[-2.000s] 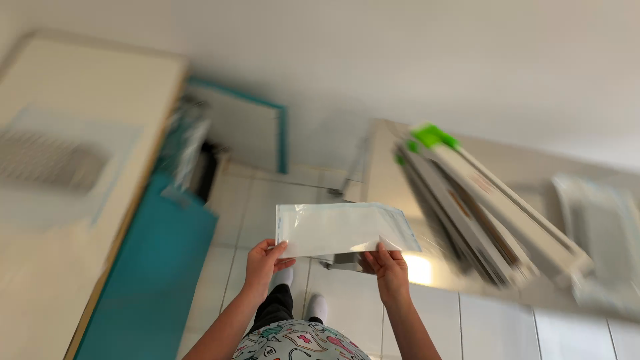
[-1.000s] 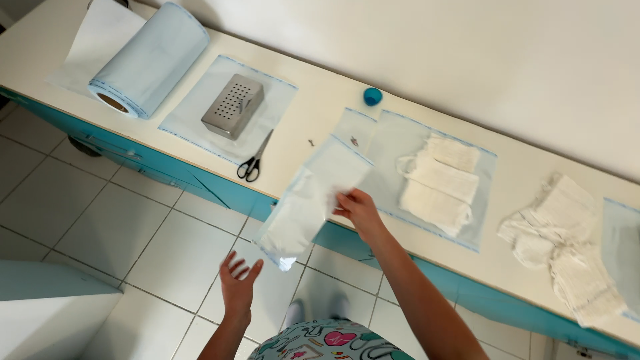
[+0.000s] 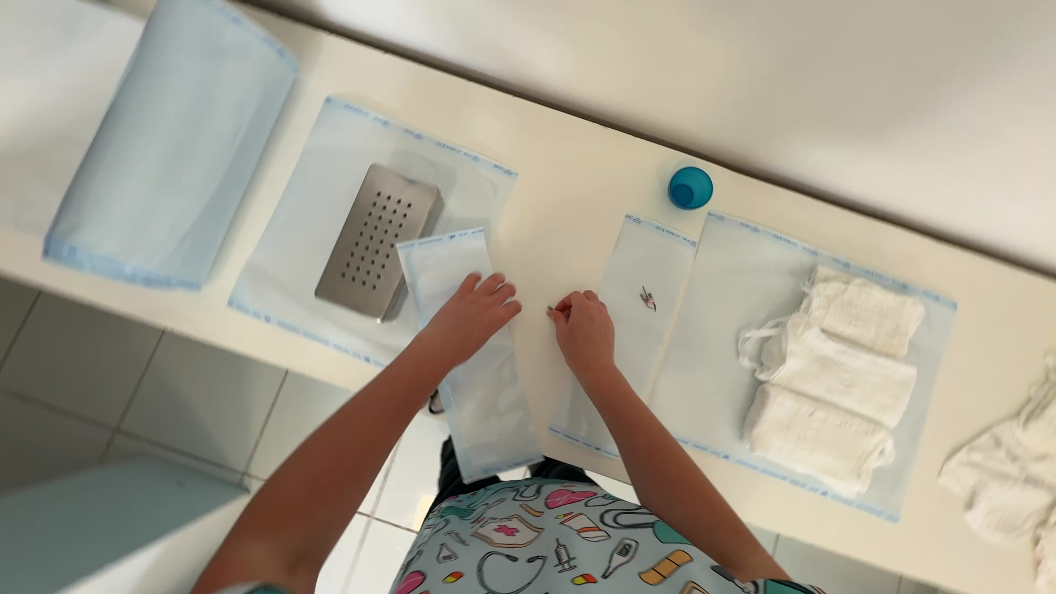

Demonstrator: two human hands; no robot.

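A narrow clear-and-white sterilization pouch (image 3: 487,396) lies at the counter's front edge, its near end over the edge. My left hand (image 3: 474,318) rests over its upper part with fingers spread, gripping nothing. My right hand (image 3: 582,326) pinches a tiny item, mostly hidden by the fingertips, beside a second narrow pouch (image 3: 648,346). On that pouch lies a small metal item (image 3: 648,299). The perforated metal box (image 3: 379,239) sits on a wider pouch sheet (image 3: 289,272) left of my left hand. Rolled white gauze cloths (image 3: 837,379) lie on another wide sheet (image 3: 709,371) to the right.
A large roll of pouch material (image 3: 177,148) lies at the left of the counter (image 3: 553,206). Near the wall stands a small blue cup (image 3: 690,188). More white cloth (image 3: 1006,470) is at the far right. Scissors, mostly hidden, show a handle (image 3: 436,403) by my left forearm.
The narrow pouch, held up by my right hand a second ago, now lies at the counter edge. My left hand has moved onto it, and my right hand now pinches a tiny item. The view is closer.
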